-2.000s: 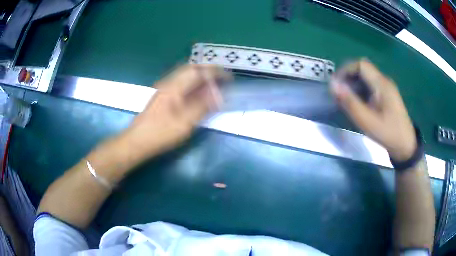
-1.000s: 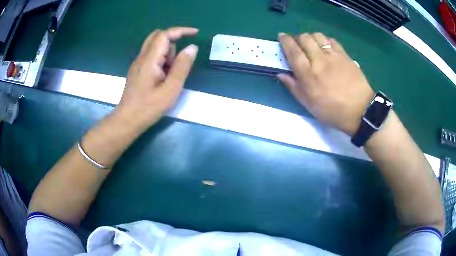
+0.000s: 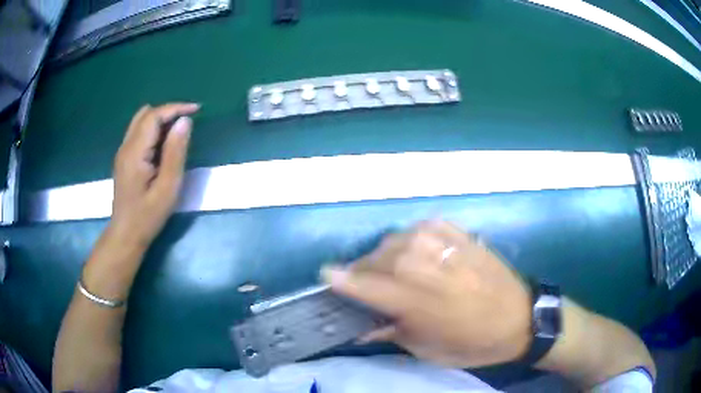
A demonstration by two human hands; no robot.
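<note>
A grey fixture base (image 3: 355, 95) with a row of several round pale spots lies on the green bench beyond the pale strip. My right hand (image 3: 446, 295), blurred, grips a darker grey cover plate (image 3: 296, 331) near my body at the bench's near side. The plate is tilted, and its right end is hidden under my fingers. My left hand (image 3: 152, 165) is at the left over the pale strip, empty, with thumb and index finger apart, not touching the base.
A pale metallic strip (image 3: 415, 178) crosses the bench. A small slotted metal block (image 3: 656, 120) and a mesh tray (image 3: 670, 222) are at right. A black block (image 3: 286, 10) and a metal bar (image 3: 146, 23) lie at the far side. A small pale bit (image 3: 247, 288) lies near the plate.
The view has turned right. The cover plate has come off the base and moved toward my body in my right hand, leaving the pale spots exposed. My left hand stays empty.
</note>
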